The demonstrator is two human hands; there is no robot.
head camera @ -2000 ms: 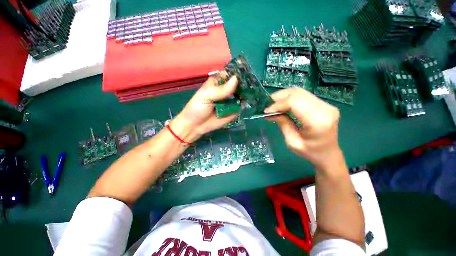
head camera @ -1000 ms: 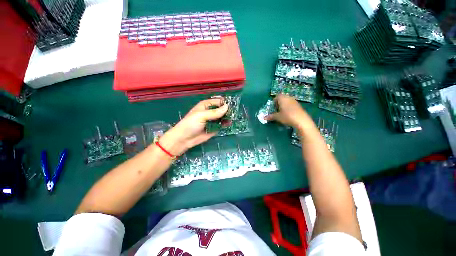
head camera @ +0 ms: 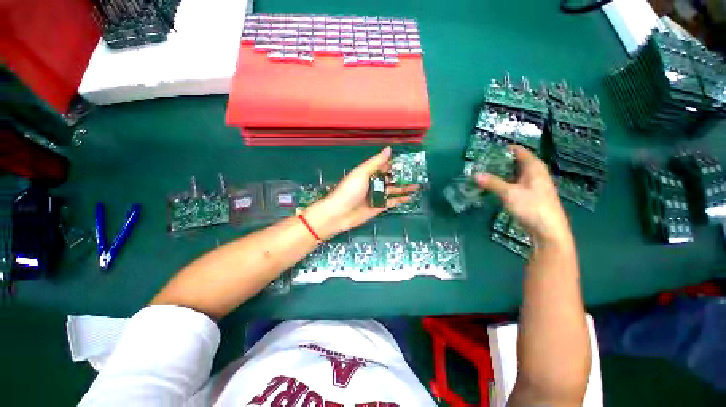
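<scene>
My left hand (head camera: 364, 189) is over the middle of the bench, palm partly up, with a small dark green board piece (head camera: 378, 191) in it. A green circuit board (head camera: 410, 168) lies at its fingertips. My right hand (head camera: 527, 191) is at the right, with thumb and fingers on a green board (head camera: 485, 168), slightly blurred, in front of the board stacks. Another board (head camera: 512, 230) lies partly hidden below my right hand. A strip of green boards (head camera: 382, 258) with upright rods lies nearest me. A separate board (head camera: 201, 211) stands at the left end of the back row.
Blue-handled cutters (head camera: 116, 235) lie at left beside a black device (head camera: 36, 238). A red stack (head camera: 330, 95) bears rows of grey modules. A white foam block (head camera: 187, 60) holds boards. Board stacks (head camera: 577, 143) stand at right, more (head camera: 677, 79) beyond. A red stool (head camera: 462, 350) is below the bench.
The board held between both hands two seconds ago is no longer between them. My right hand has moved right, now with a board at the stacks. My left hand has opened out, with a small piece in it.
</scene>
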